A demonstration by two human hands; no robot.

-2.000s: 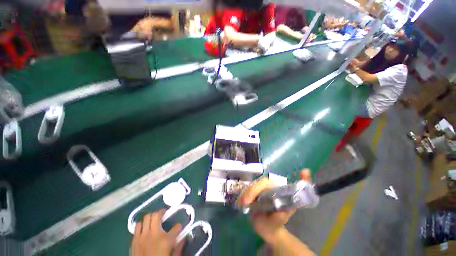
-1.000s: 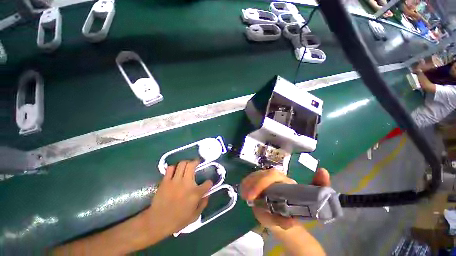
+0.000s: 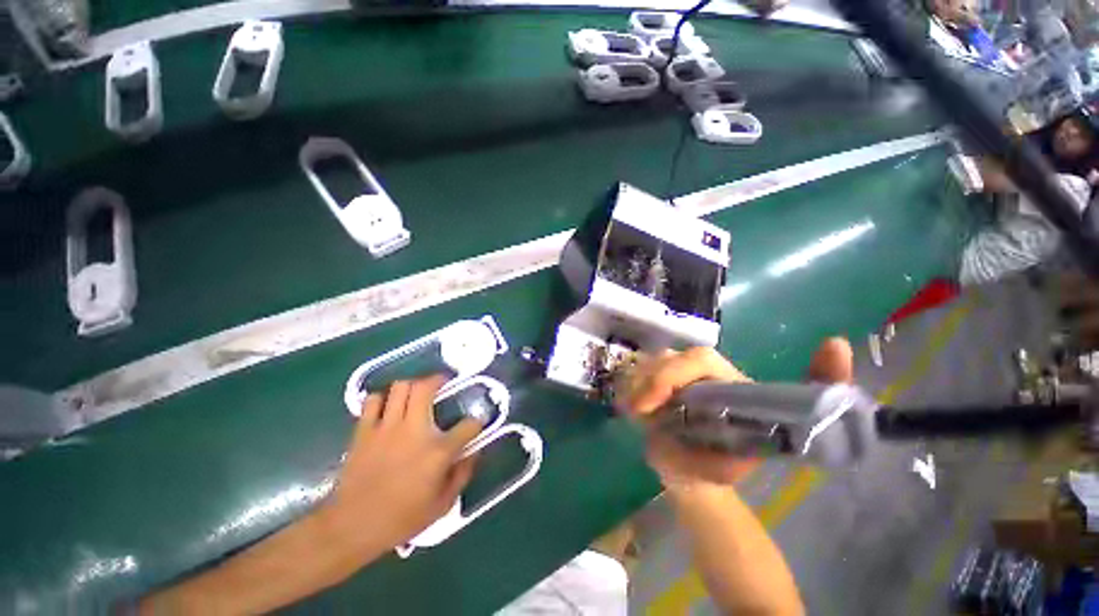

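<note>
Three white plastic looped housings lie side by side on the green work surface. My left hand rests on them with fingers spread, covering parts of the middle and nearest ones. My right hand is closed around a grey electric screwdriver, held sideways, its black cable leaving the rear to the right. The screwdriver's tip end is at the front of the white and black screw feeder; my fingers hide the tip. Whether a screw is on it I cannot tell.
Beyond a worn white strip, single white housings and a cluster with some greyer ones lie on the dark green belt. A black cable crosses the upper right. A person is at the far right.
The view has tilted down since the earliest frame. My right hand with the screwdriver has moved up against the feeder's front. My left hand stays on the housings.
</note>
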